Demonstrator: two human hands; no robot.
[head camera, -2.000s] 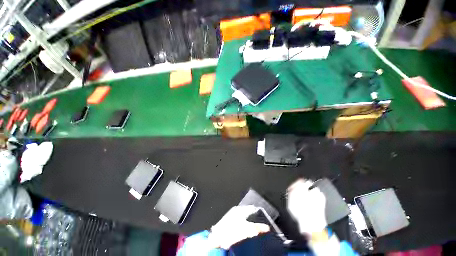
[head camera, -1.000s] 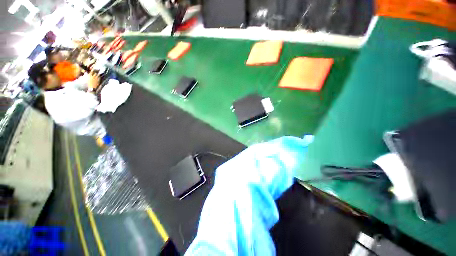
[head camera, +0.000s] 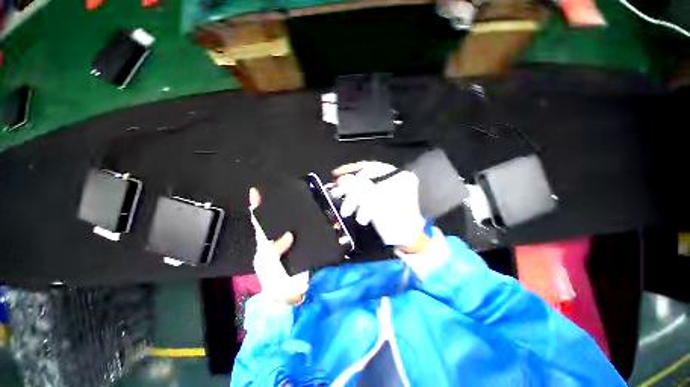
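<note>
A black square unit (head camera: 291, 208) is tilted just above the black belt, dark against dark. Its silvery port panel (head camera: 331, 212) faces right. My left hand (head camera: 274, 261), in a white glove with bare-looking fingertips, holds the unit by its left and near side. My right hand (head camera: 382, 204), also gloved, is at the port panel with its fingers bent. A thin dark piece shows by its fingers; whether it is gripped is unclear. A grey unit (head camera: 435, 184) lies just beyond the right hand, partly hidden by it.
Grey units lie on the belt at left (head camera: 110, 200), (head camera: 181, 230) and right (head camera: 518, 190). A black unit (head camera: 365, 106) lies ahead, below the raised bench with wooden supports (head camera: 492, 49). More units lie on the green worktop (head camera: 170, 68). A pink-red bag (head camera: 564, 280) hangs lower right.
The view has swung back from the left side to the belt in front. The blue sleeve that reached over the green worktop is drawn back, and both hands are now at the unit.
</note>
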